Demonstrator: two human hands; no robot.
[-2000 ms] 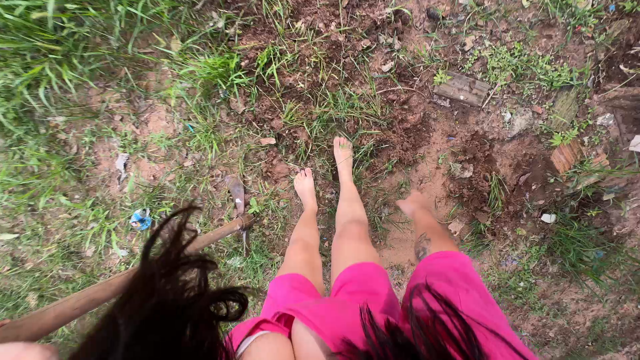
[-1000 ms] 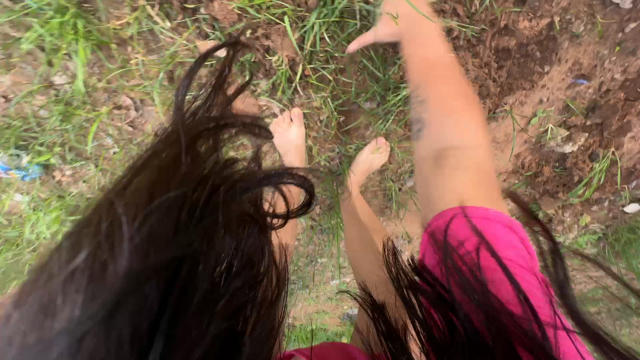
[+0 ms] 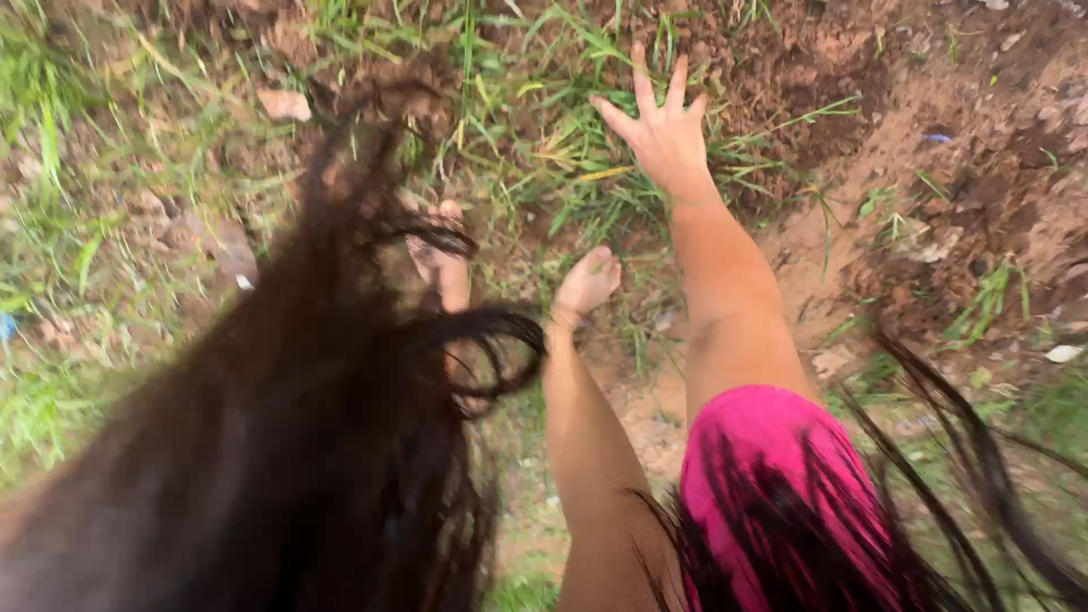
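My right hand [image 3: 669,140] reaches out at the upper middle of the head view, its fingers spread over a tuft of green grass [image 3: 578,127]. Nothing is gripped in it; whether the fingertips press on the blades or hover just over them, I cannot tell. A pink sleeve [image 3: 769,459] covers the upper part of that arm. My left hand is not in view; long dark hair [image 3: 280,442] hides much of the left side. Below the grass are my bare feet, the right one [image 3: 586,285] plain to see, the left one [image 3: 438,255] partly behind hair.
Reddish loose soil [image 3: 850,195] with clods and dry leaves lies to the right. A pale flat piece [image 3: 285,104] rests at the upper left, a white scrap [image 3: 1064,353] at the right edge, and a small blue scrap [image 3: 936,138] on the soil. More grass grows at the left.
The view has come much closer to the ground. My right hand has reached forward from near my legs to the grass, fingers now spread. The wooden-handled tool seen at the left two seconds ago is out of sight.
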